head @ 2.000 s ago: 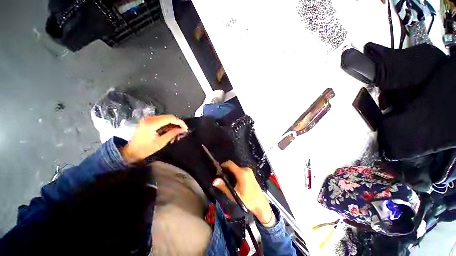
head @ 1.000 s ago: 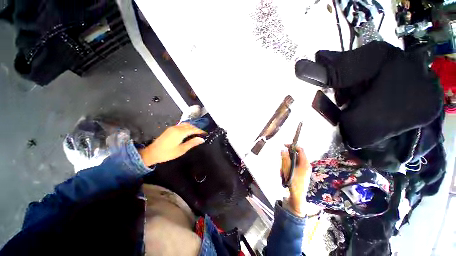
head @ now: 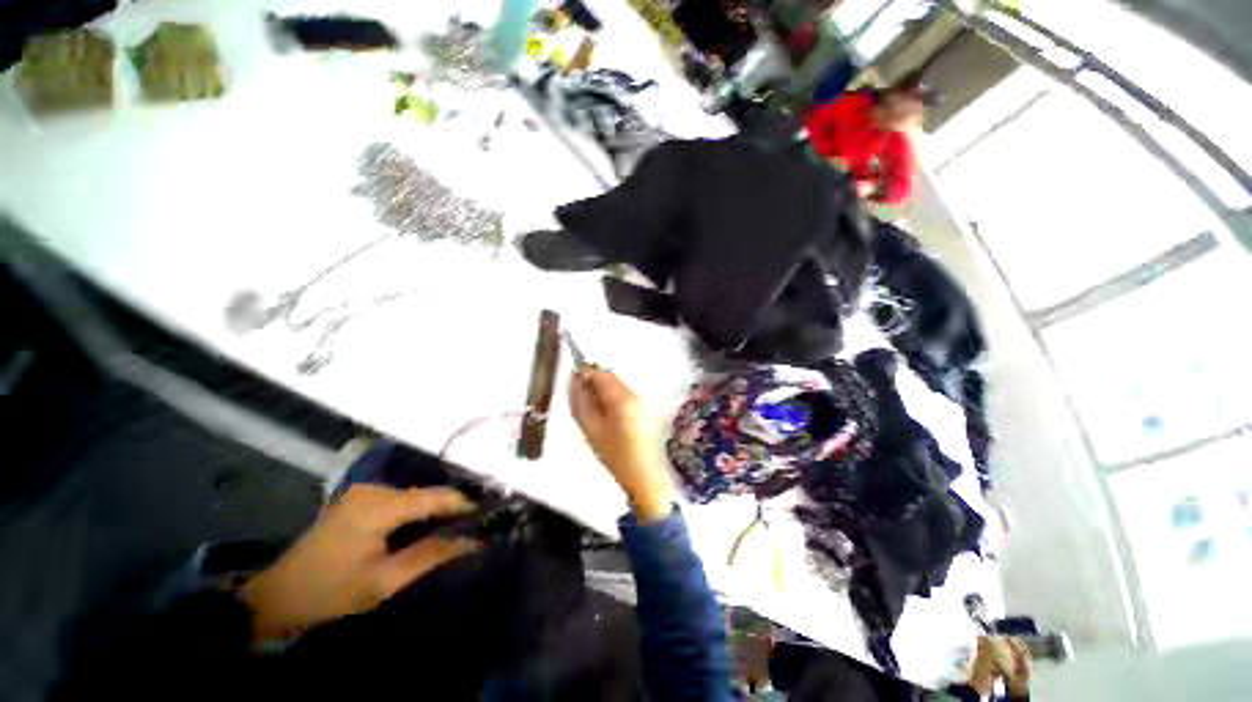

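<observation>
My left hand (head: 350, 555) lies palm down at the black garment (head: 515, 576) on my lap, fingers apart; its fingertips are over the dark cloth. My right hand (head: 614, 428) is above the white table, closed around the scissors (head: 574, 353). Only a short, blurred part of the scissors shows beyond the fingers; the handles are hidden. A worn brown flat bar (head: 540, 391) with a pale binding lies just left of my right hand.
A floral pouch (head: 714, 436) lies right of my right hand. A black garment pile (head: 728, 240) and loose metal chain (head: 419, 199) lie further back. A person in red (head: 868, 144) is beyond the table. Another person's hand (head: 1000, 668) shows at lower right.
The view has swung right and up along the table. My right hand moved from the lap to over the table with the scissors. My left hand moved from its raised pinch onto the dark cloth.
</observation>
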